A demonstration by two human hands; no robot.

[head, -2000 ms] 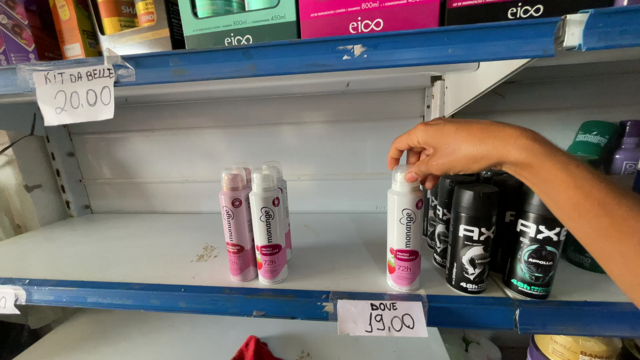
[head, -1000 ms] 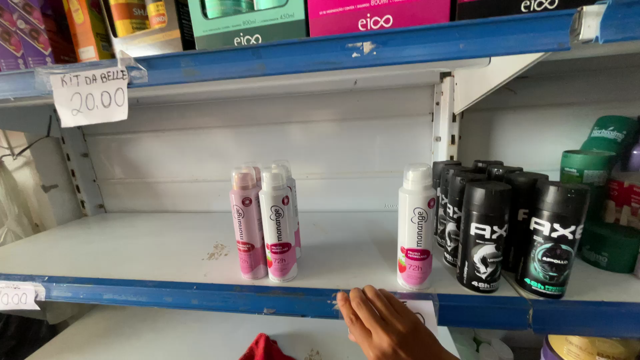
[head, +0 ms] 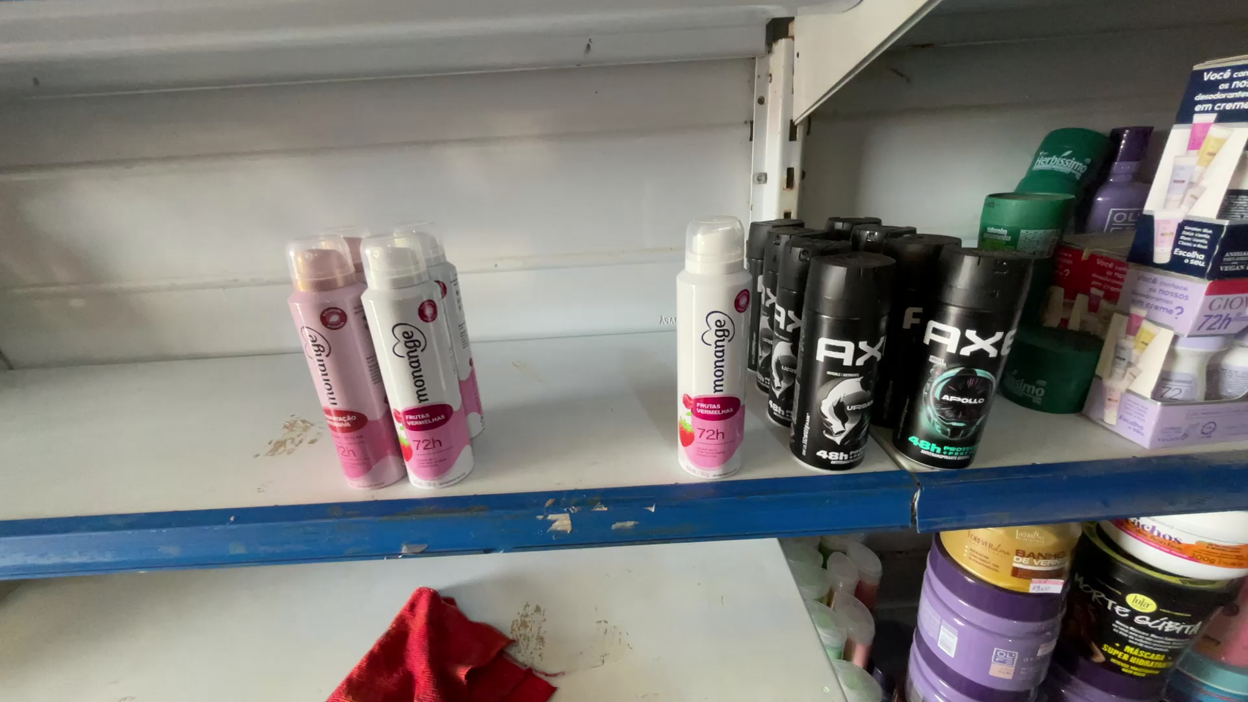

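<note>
Neither of my hands is in view now. A white and pink Monange spray can (head: 711, 370) stands upright by the shelf's front edge, close to the left side of several black Axe spray cans (head: 843, 380). Further left is a small group of Monange cans: a pink one (head: 336, 380) in front, a white and pink one (head: 419, 380) beside it, others behind them. The blue front edge (head: 682, 517) of the shelf bears no price card where the lone can stands.
On the lower shelf (head: 244, 624) lies a crumpled red cloth (head: 439, 653). Green Herbíssimo containers (head: 1048, 370) and a lilac display box (head: 1170, 409) stand at the right. Below them are stacked purple tubs (head: 985, 614). A metal shelf bracket (head: 838, 49) slopes above.
My hand was on the lone Monange can's cap, then at the price card on the shelf edge; now hand and card are both out of view. The view has moved closer and lower.
</note>
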